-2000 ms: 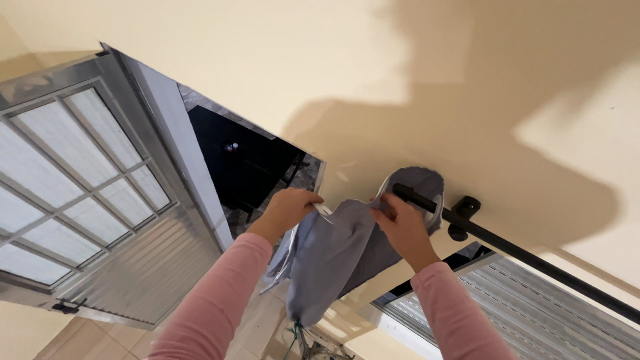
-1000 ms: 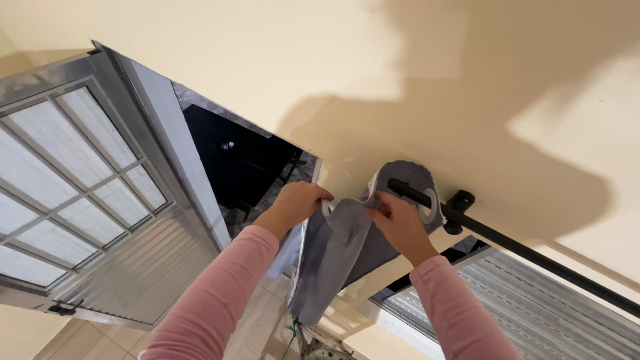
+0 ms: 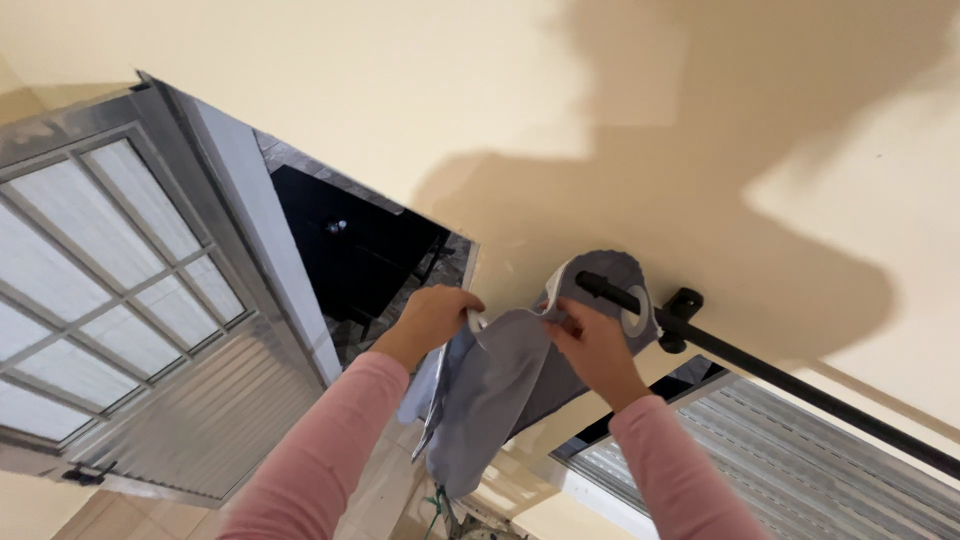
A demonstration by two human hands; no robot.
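A grey grommet curtain (image 3: 487, 382) hangs from both hands, its top edge curving around the end of a black curtain rod (image 3: 750, 360). One white grommet ring (image 3: 637, 310) encircles the rod near its end, left of the wall bracket (image 3: 681, 319). My left hand (image 3: 433, 319) pinches the curtain's top edge by another pale ring. My right hand (image 3: 592, 341) grips the edge just below the rod's tip, with thumb and fingers closed on the fabric. The lower part of the curtain falls away below, partly behind my hands.
A metal door with glass panes (image 3: 112, 285) stands open at the left. Through the doorway a black table (image 3: 352, 240) shows. A roller shutter (image 3: 810, 450) is at the lower right, below the rod. The cream wall (image 3: 375, 97) carries a large shadow.
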